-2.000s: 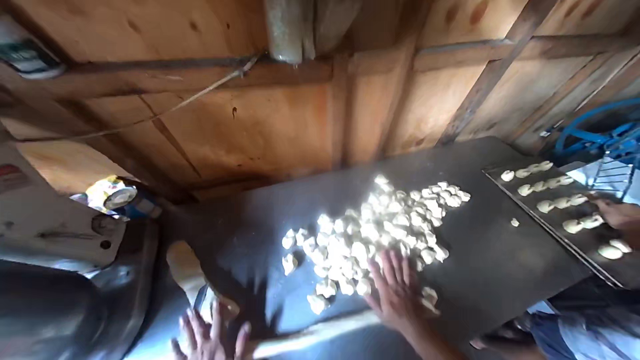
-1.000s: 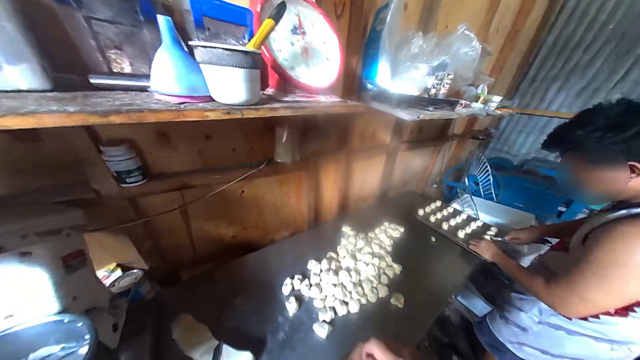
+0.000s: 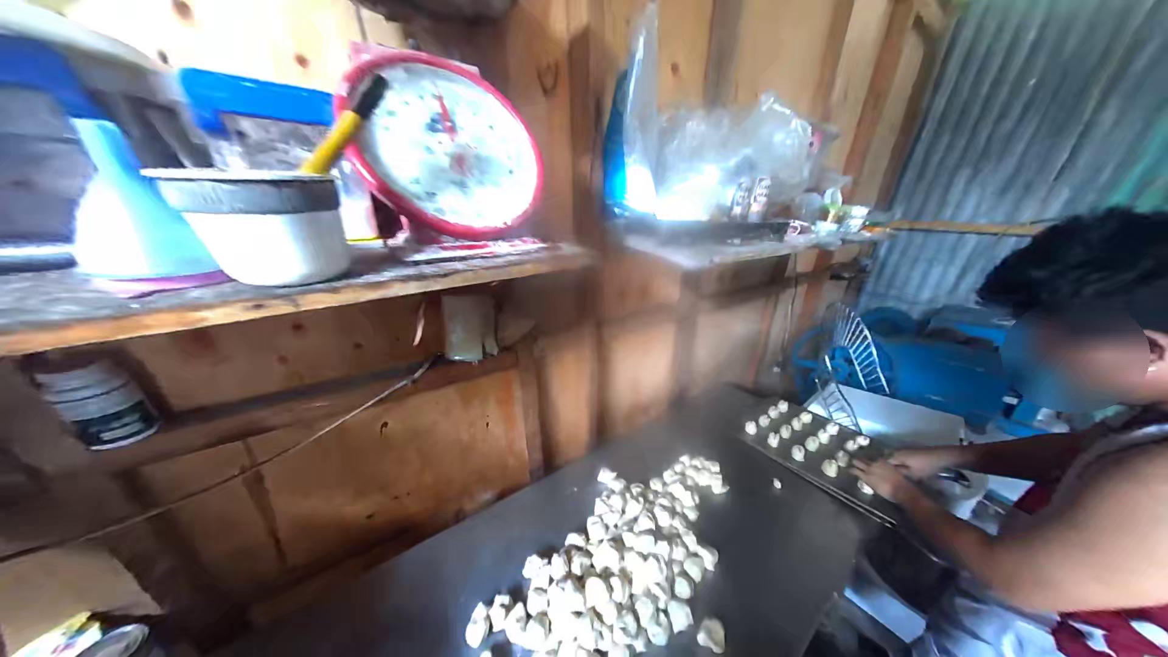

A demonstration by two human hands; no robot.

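Neither my left hand nor my right hand shows in the view now. A heap of small pale dough pieces (image 3: 611, 566) lies on the dark tabletop (image 3: 776, 547), and the frame's bottom edge cuts it off. One small bit of dough (image 3: 776, 484) sits apart, between the heap and a dark baking tray (image 3: 821, 484). Rows of dough pieces (image 3: 798, 452) stand on that tray. At the right, another person (image 3: 1077, 474) has both hands (image 3: 890, 474) at the tray's near right edge; what the fingers hold is too small to tell.
A wooden shelf (image 3: 411, 274) crosses the upper left, bearing a white pot (image 3: 269, 228), a red-rimmed dial scale (image 3: 452, 146) and a pale blue funnel-shaped thing (image 3: 137, 210). Plastic bags (image 3: 730, 155) lie on a second shelf. Behind the tray stands a blue machine (image 3: 949, 356) with a wire guard (image 3: 853, 351).
The view has swung up, bringing the shelves and the other person in. Both my hands, at the dough two seconds ago, have left the view; the long dough strip beside them is out of view too.
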